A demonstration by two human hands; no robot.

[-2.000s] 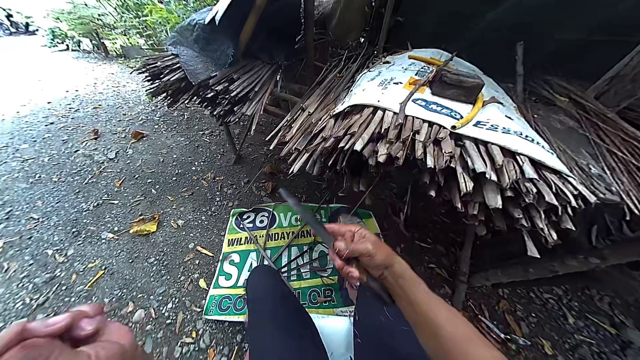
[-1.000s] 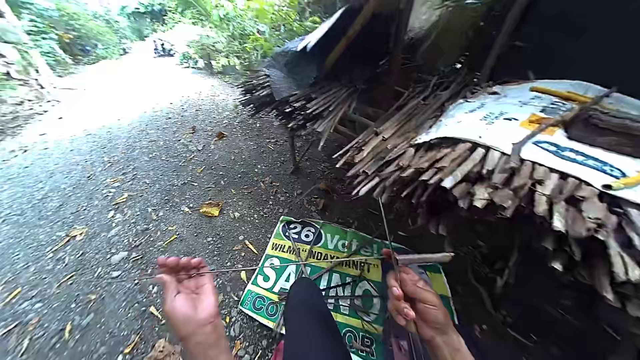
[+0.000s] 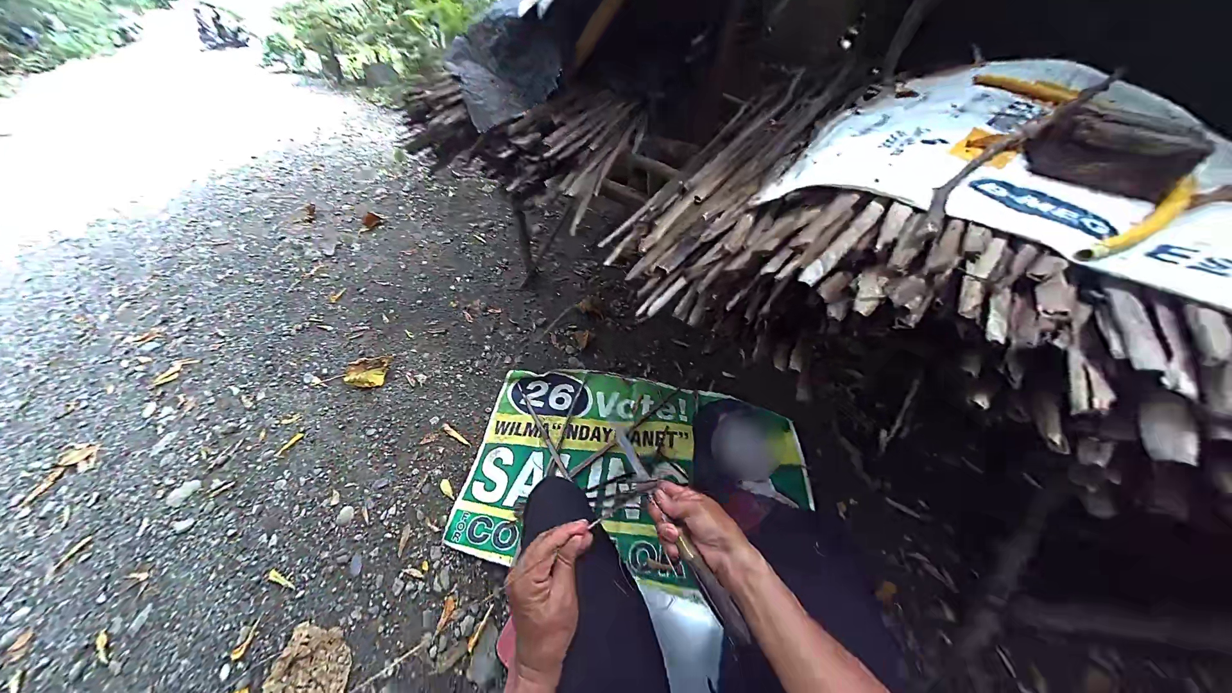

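Observation:
My right hand is closed around a long knife, whose thin blade points up and away from me. My left hand pinches the near end of a thin strip, above my left knee. The strip's far part runs toward the right hand; whether that hand also touches it cannot be told. Several thin sticks lie on a green and yellow printed tarpaulin spread on the ground in front of my knees.
Stacked split firewood juts out at the right under a white printed sack, with sticks and a dark block on top. Another wood stack stands farther back. Gravel ground with fallen leaves extends left. A motorcycle is far off.
My left hand, stretched out to the left with the strip a second ago, is now close to the right hand. A pale stick near the right hand a second ago no longer shows there.

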